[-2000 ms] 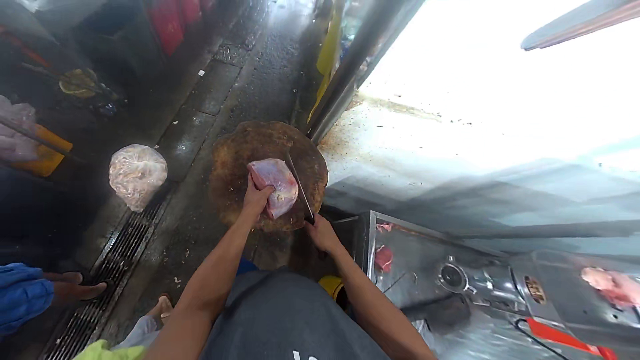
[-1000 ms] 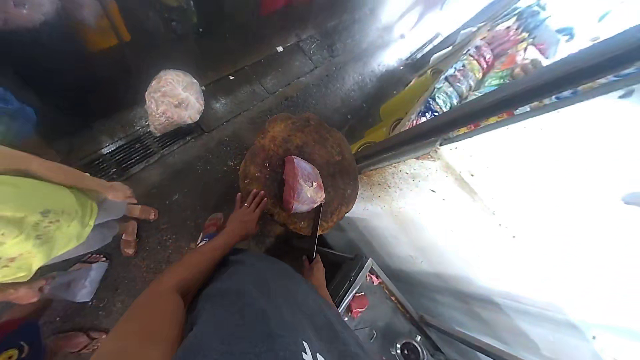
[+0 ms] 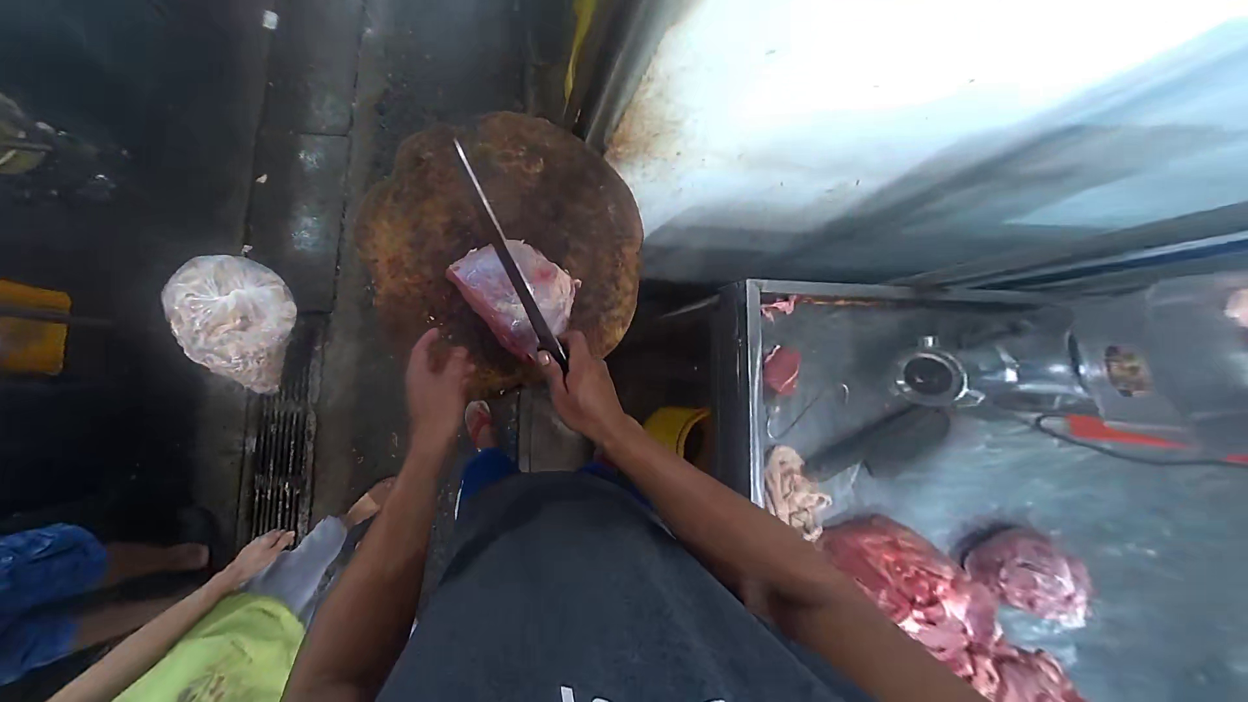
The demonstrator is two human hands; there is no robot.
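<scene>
A piece of raw meat (image 3: 487,292) with a pale membrane lies on a round wooden chopping block (image 3: 419,214). My right hand (image 3: 582,385) grips the dark handle of a long knife (image 3: 510,265), whose blade lies across or just above the meat and points away from me. My left hand (image 3: 439,385) is at the block's near edge, left of the meat, apart from it, with its fingers spread and nothing in them. Whether the blade touches the meat cannot be told.
A metal table (image 3: 756,390) at the right holds a meat grinder (image 3: 1024,375) and several pieces of raw meat (image 3: 907,575). A filled clear plastic bag (image 3: 229,317) is left of the block, near a floor drain (image 3: 283,458). People (image 3: 229,648) are at the lower left.
The knife, beside the meat's near end one second ago, is now over the meat. Two seconds ago my left hand was on the meat; now it is off it. The view has swung.
</scene>
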